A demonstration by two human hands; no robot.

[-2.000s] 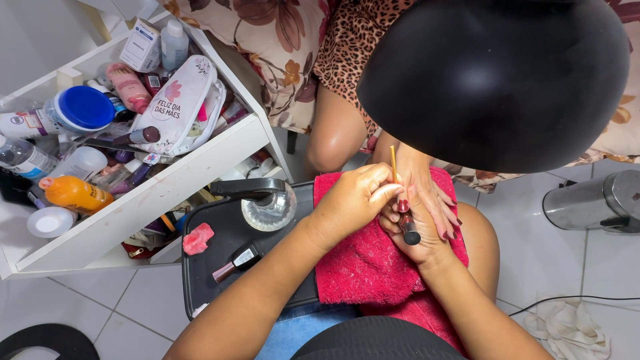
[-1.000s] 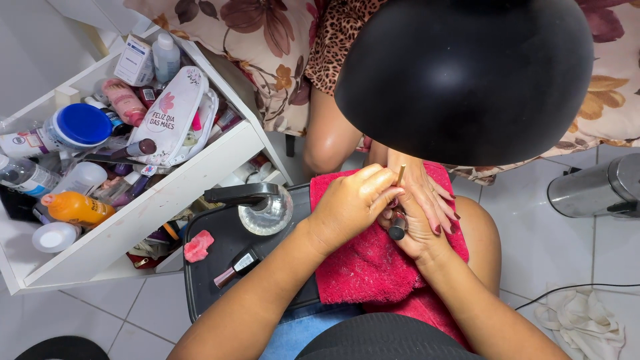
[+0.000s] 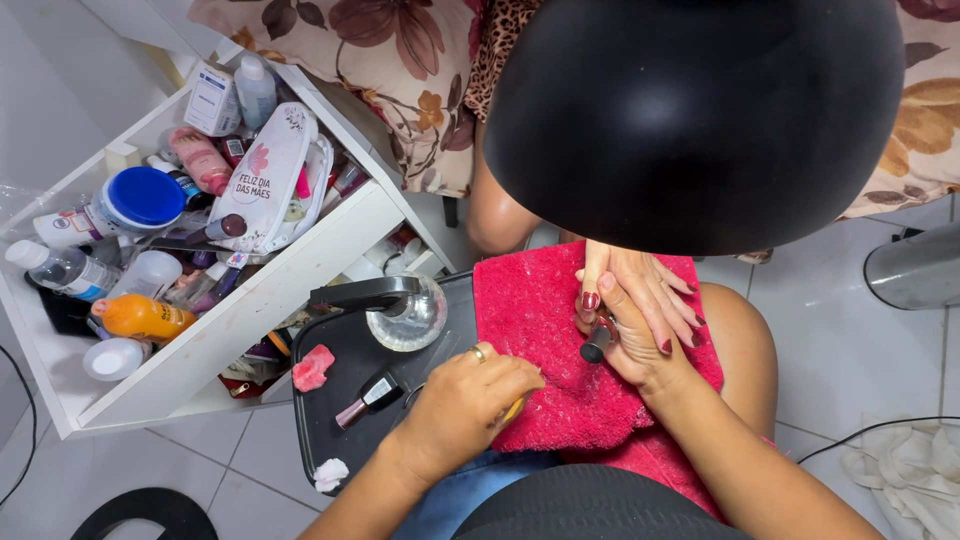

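My left hand [image 3: 480, 397] is over the edge of the black tray and the red towel, its fingers curled around a thin yellowish stick [image 3: 513, 411] that is mostly hidden. In my right hand [image 3: 634, 341] is a nail polish bottle with a black cap [image 3: 598, 343]; the same hand supports another person's hand [image 3: 649, 289], whose nails are dark red. Both rest above the red towel [image 3: 540, 330]. Beside my left hand, another polish bottle [image 3: 379, 391] lies on the black tray [image 3: 330, 420], near a clear pump bottle [image 3: 409, 315].
A black lamp shade [image 3: 690, 127] hangs over the other person's arm. At left, a white drawer [image 3: 247, 322] holds many bottles and a zip pouch [image 3: 262, 176]. Pink [image 3: 313, 367] and white [image 3: 330, 475] wads lie on the tray. A metal cylinder [image 3: 915, 270] stands at right.
My left hand has moved away from the other person's fingers, down and to the left, with the stick. My right hand still holds the polish bottle and that person's hand.
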